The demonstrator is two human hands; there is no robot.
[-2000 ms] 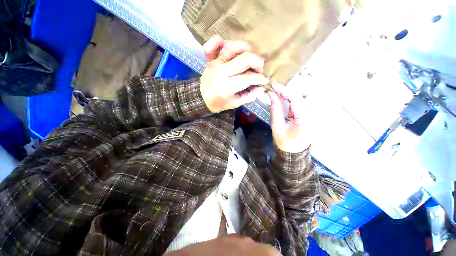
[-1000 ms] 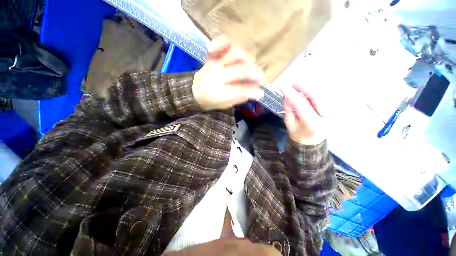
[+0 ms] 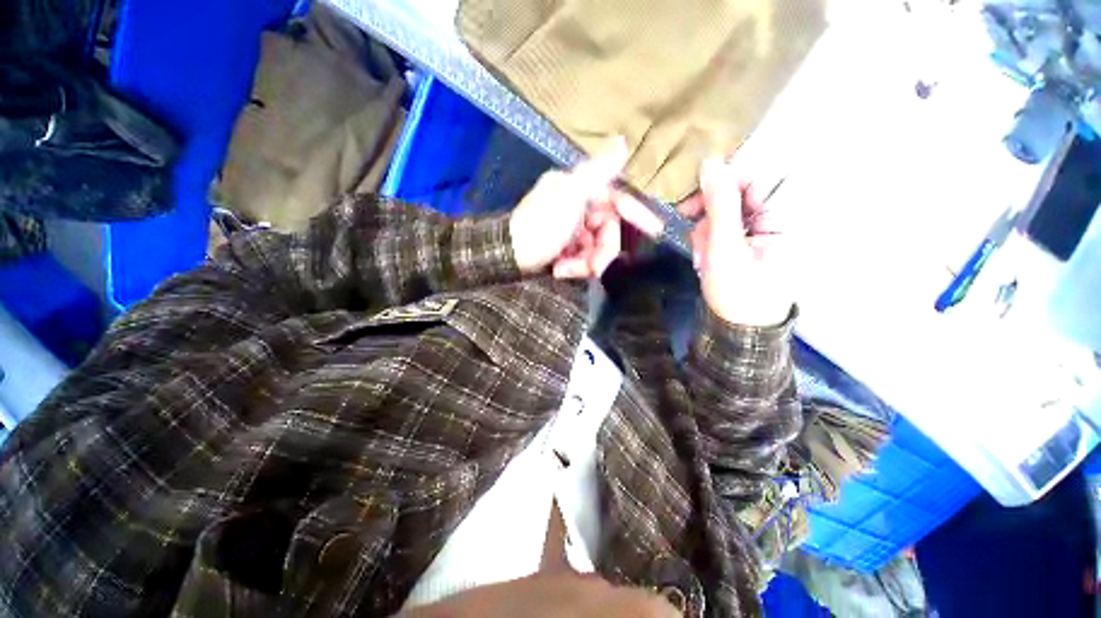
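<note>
A tan ribbed-looking cloth piece point(image 3: 652, 73) lies on the white table point(image 3: 869, 229), its near end at the table's front edge, with small folds there. My left hand point(image 3: 574, 220) is at the left of this near end, its fingertips on the cloth edge. My right hand point(image 3: 739, 242) is at the right corner, thumb and fingers pinching the cloth edge. The hands are a short gap apart. Glare and blur hide the exact fingertip contact.
Blue-handled snips point(image 3: 966, 275) and a black rectangle, possibly a phone point(image 3: 1065, 199), lie at right. A grey marked strip point(image 3: 513, 106) runs along the table edge. Tan cloth point(image 3: 316, 115), blue bins point(image 3: 893, 495) and dark garments point(image 3: 79, 145) are below and left.
My hands, together at first, are now apart, the right one further right. The cloth's near end shows folds between them. The view has shifted slightly.
</note>
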